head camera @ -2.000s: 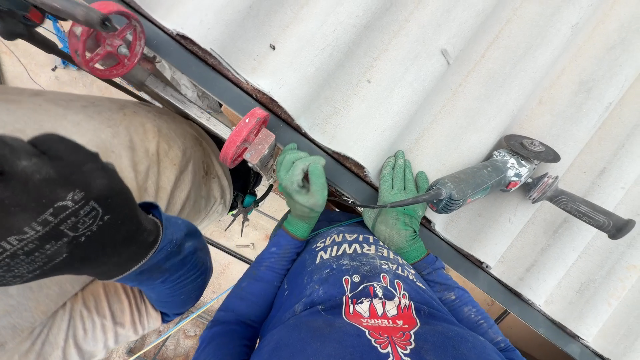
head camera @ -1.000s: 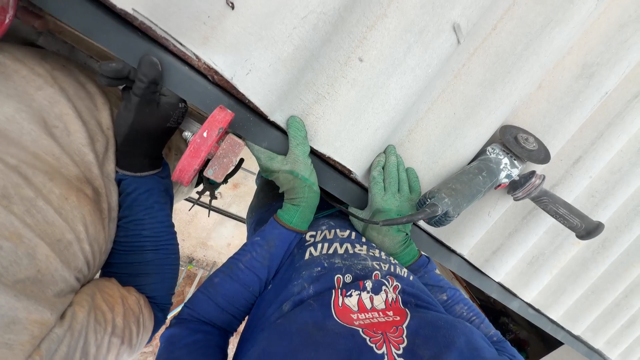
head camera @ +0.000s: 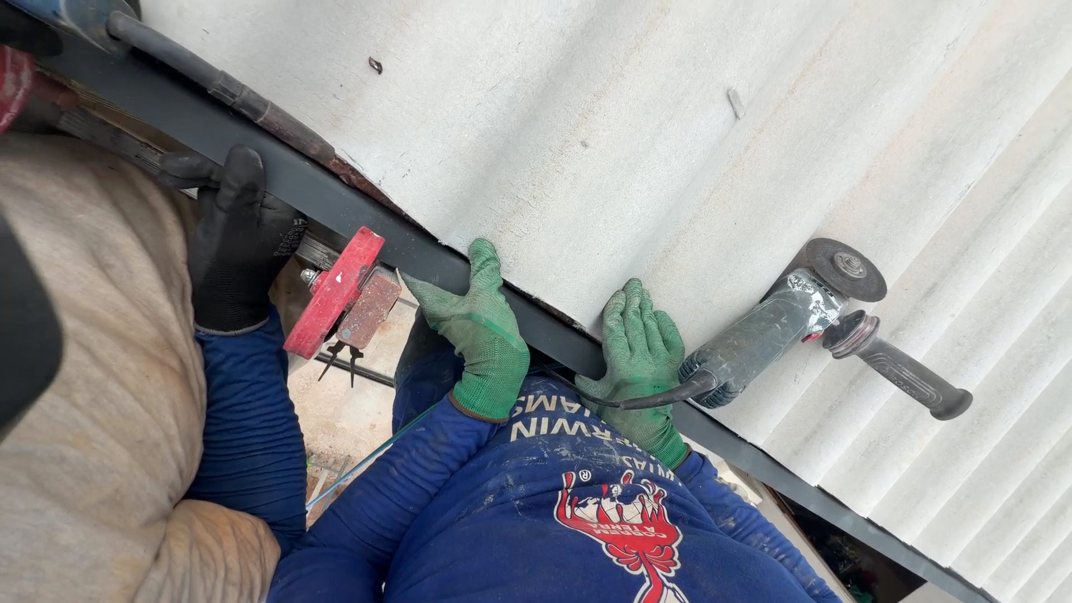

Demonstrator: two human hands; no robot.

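My left hand (head camera: 481, 335), in a green knit glove, grips a dark metal profile (head camera: 544, 331), thumb over its upper edge and fingers at its lower side. To its right my right hand (head camera: 638, 356), in a matching glove, lies palm down with fingers extended across the profile and the roofing edge. A dark cable (head camera: 632, 403) crosses that hand and leads to an angle grinder (head camera: 766, 335) lying on corrugated roofing sheet (head camera: 586, 142). Left of my left hand are a red wheel-like part (head camera: 337, 289), seen edge-on, and a worn reddish block (head camera: 371, 310).
A co-worker's black-gloved hand (head camera: 243, 243) touches the profile at left, beside their beige-clothed body (head camera: 92, 360). A thick grey cable or handle (head camera: 226, 92) lies along the sheet's edge. Dark narrow tips (head camera: 347, 360) show below the block. The cutting disc (head camera: 847, 266) is exposed.
My left hand, earlier raised with curled fingers, has come down onto the profile. The co-worker's black glove has moved from the left foreground to the profile. A thick grey cable or handle now shows at upper left.
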